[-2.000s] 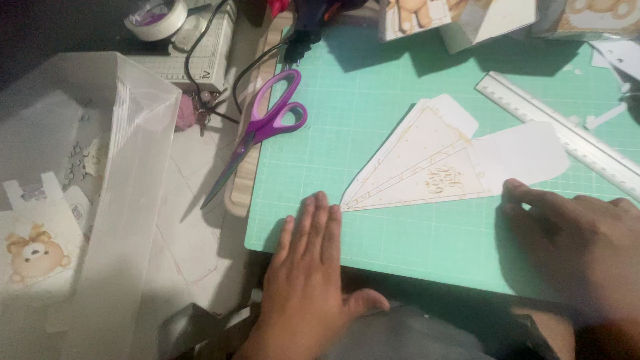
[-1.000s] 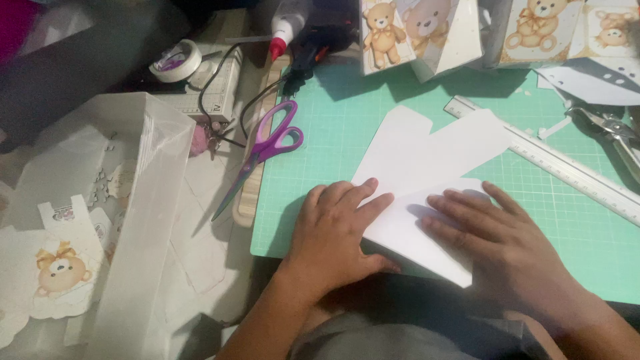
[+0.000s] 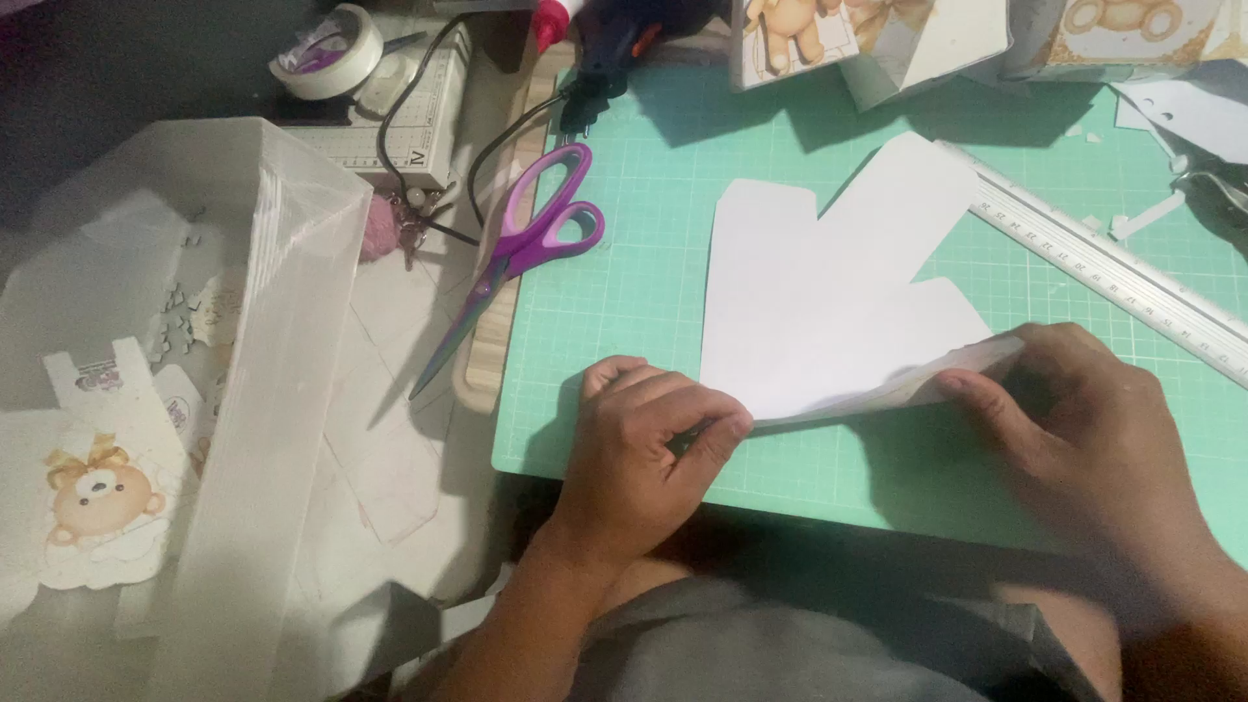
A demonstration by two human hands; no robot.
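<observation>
A white cardstock cutout (image 3: 809, 302) with several flaps lies blank side up on a green cutting mat (image 3: 624, 292). Its near edge is lifted and bent up. My left hand (image 3: 653, 439) pinches the cutout's pointed near-left corner between thumb and fingers. With thumb on the near side and fingers behind, my right hand (image 3: 1092, 419) holds the raised near-right flap. Purple-handled scissors (image 3: 526, 239) lie left of the cutout, across the mat's left edge, away from both hands.
A clear ruler (image 3: 1111, 258) lies right of the cutout. Bear-printed paper boxes (image 3: 926, 44) stand at the back. A translucent plastic bin (image 3: 302, 214) with paper cutouts is at left. Behind it are a tape roll (image 3: 363, 54) and black cables. Paper scraps lie far right.
The cutout showed its printed side, folded narrow, two seconds ago; now its blank side faces up, spread wider. My right hand has moved from lying flat on it to lifting its near-right flap.
</observation>
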